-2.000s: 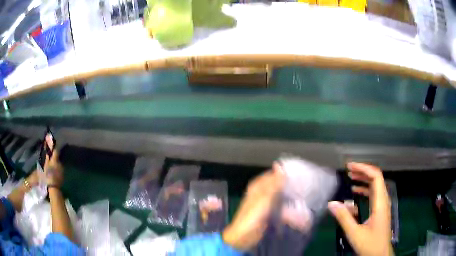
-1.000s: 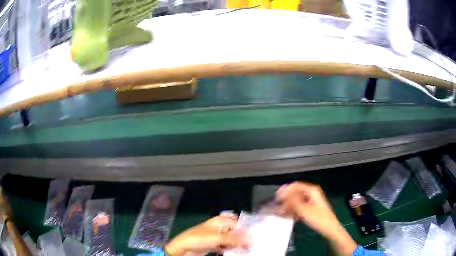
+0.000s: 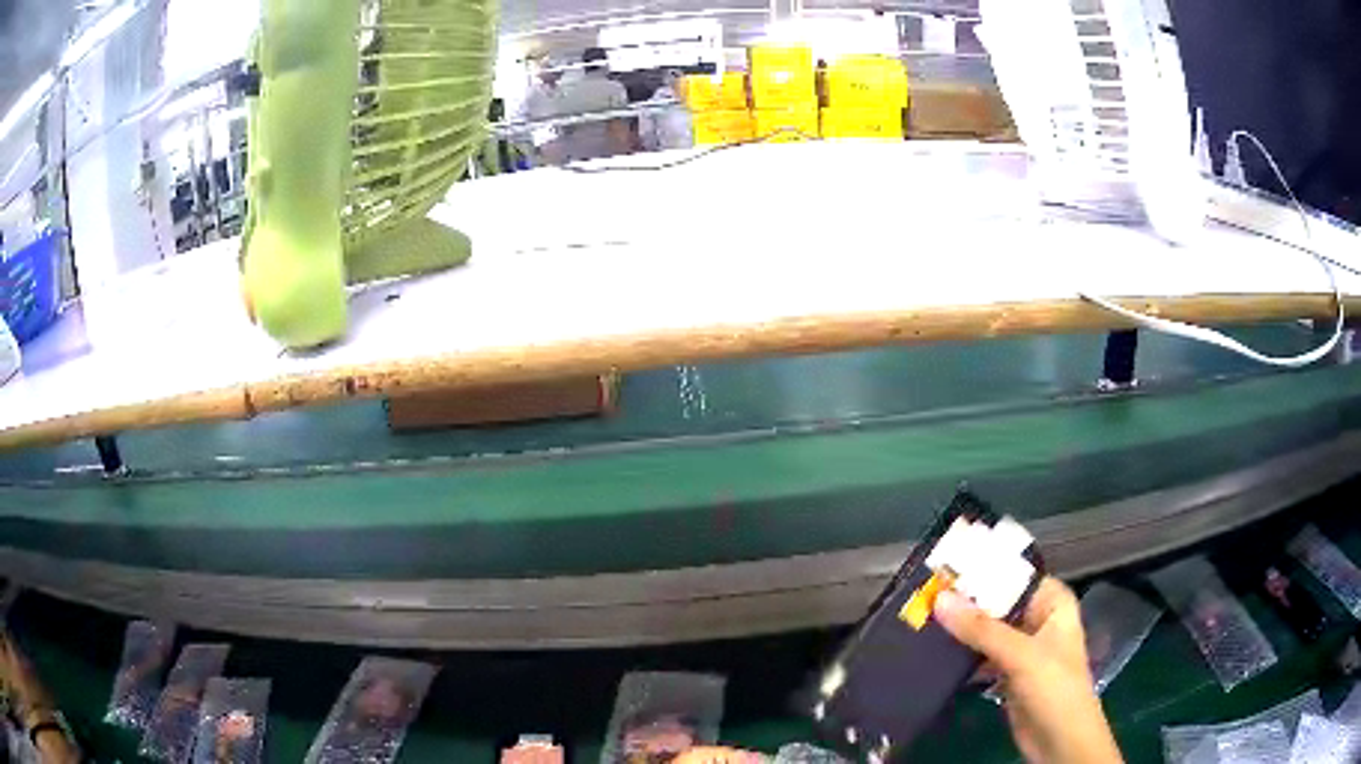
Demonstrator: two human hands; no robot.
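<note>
My right hand (image 3: 1030, 657) holds a flat black display module (image 3: 899, 675) tilted above the belt, thumb on its back near the orange flex cable (image 3: 927, 597) and the white patch (image 3: 985, 569). My left hand (image 3: 720, 757) is mostly cut off by the bottom edge; what it holds cannot be told. Just above it lies a bagged module (image 3: 664, 709). Part of a module with a pinkish patch (image 3: 533, 749) shows at the bottom edge. More bagged modules (image 3: 373, 711) lie to the left on the dark green belt.
Empty bubble bags (image 3: 1242, 734) lie at the lower right, with more bags and a dark module (image 3: 1293, 600) behind. A grey rail (image 3: 493, 609) runs beyond the belt. A white shelf with a wood-coloured edge (image 3: 672, 352) carries a green fan (image 3: 306, 179) and a white fan (image 3: 1097, 120). Another person's wrist shows far left.
My right hand now holds a bare module up; a second ago both hands were at a whitish bag. My left hand has dropped to the bottom edge. The view has tilted up.
</note>
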